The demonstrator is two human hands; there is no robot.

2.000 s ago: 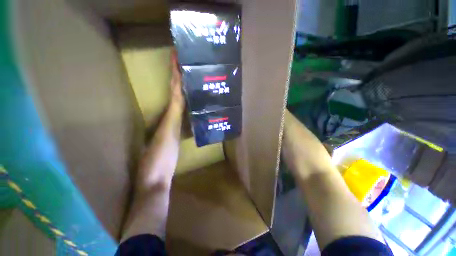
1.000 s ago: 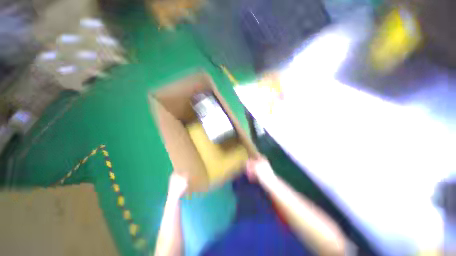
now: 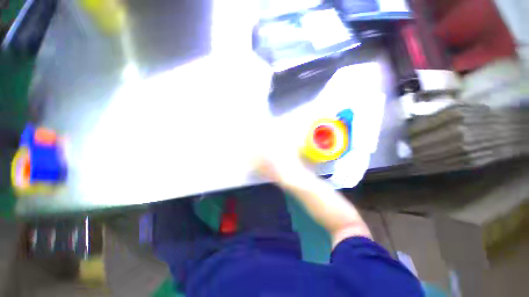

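Observation:
My right hand [image 3: 271, 169] is blurred and washed out by glare over the front part of the shiny table [image 3: 174, 133]. I cannot tell whether it holds anything. My left hand is not in view. A tape dispenser with a yellow roll and red core [image 3: 323, 138] lies on the table to the right of my right hand, apart from it. A second tape dispenser with a blue body [image 3: 46, 159] sits at the table's left end. Dark shiny product boxes [image 3: 307, 37] lie farther back on the table.
A flat cardboard stack [image 3: 464, 134] is at the right beside the table. A blurred yellow object [image 3: 105, 14] is at the far left of the table. A red object [image 3: 473, 35] is at the upper right. Brown cartons [image 3: 415, 241] are below the table edge at the right.
The view has swung from the open carton on the floor to the table. Both hands were at the carton's edges; now only the right shows, over the table.

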